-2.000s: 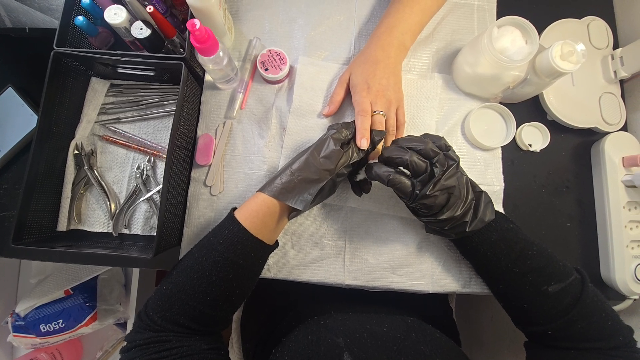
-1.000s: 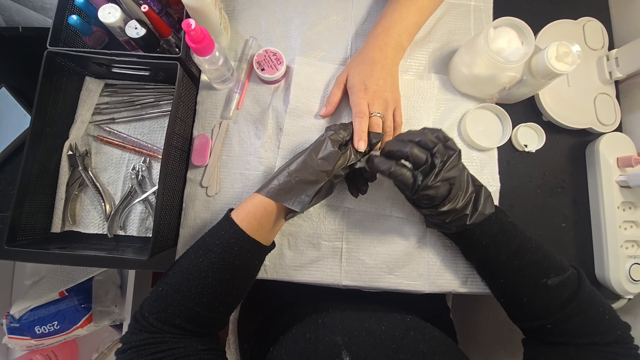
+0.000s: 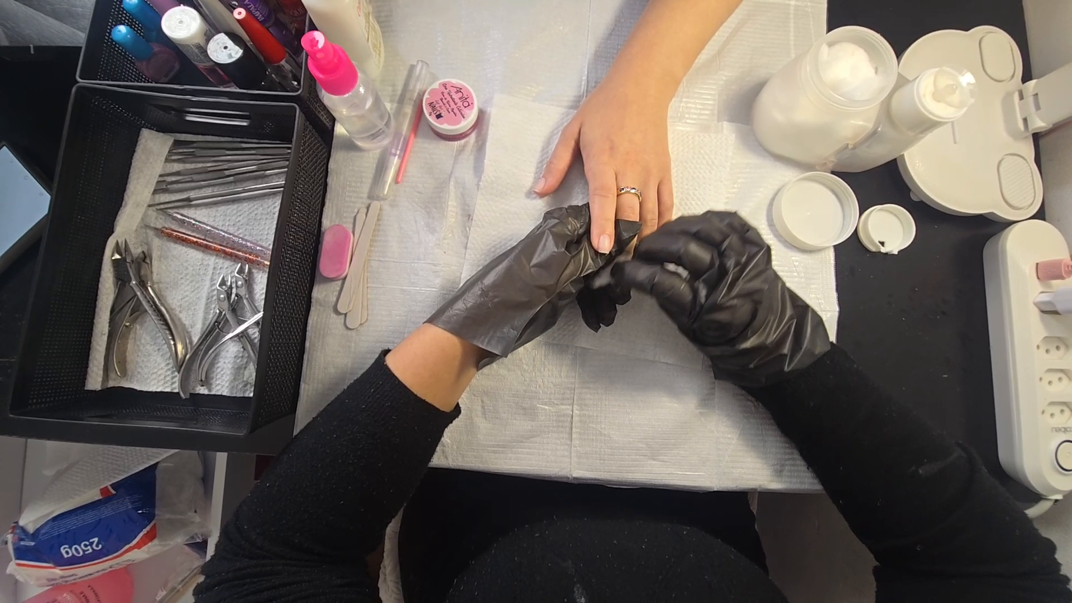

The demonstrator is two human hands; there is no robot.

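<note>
Another person's hand [image 3: 624, 155], palm down with a ring on one finger, rests on white paper towel [image 3: 519, 226]. My left hand [image 3: 553, 264], in a black disposable glove, is closed around the tip region of a finger of that hand, just beyond the ring. Close by on the right, my right hand [image 3: 712, 280], also gloved in black, has its fingers bent toward the same fingertip. Its fingertips are slightly blurred, and whether they pinch something small cannot be told. The held fingertip is mostly hidden by my gloves.
On the left, a black basket [image 3: 50, 335] holds metal nippers [image 3: 230, 322] and slim tools. Beside it lie a pink buffer [image 3: 337, 251], wooden sticks [image 3: 360, 268], a pink-capped spray bottle [image 3: 352, 96] and a small jar [image 3: 450, 109]. White bottles [image 3: 825, 100], lids [image 3: 814, 211] and a power strip [image 3: 1030, 360] are at right.
My right hand has shifted slightly beside the held finger. The other person's index finger now lies over my left glove's edge. My left hand stays around the finger.
</note>
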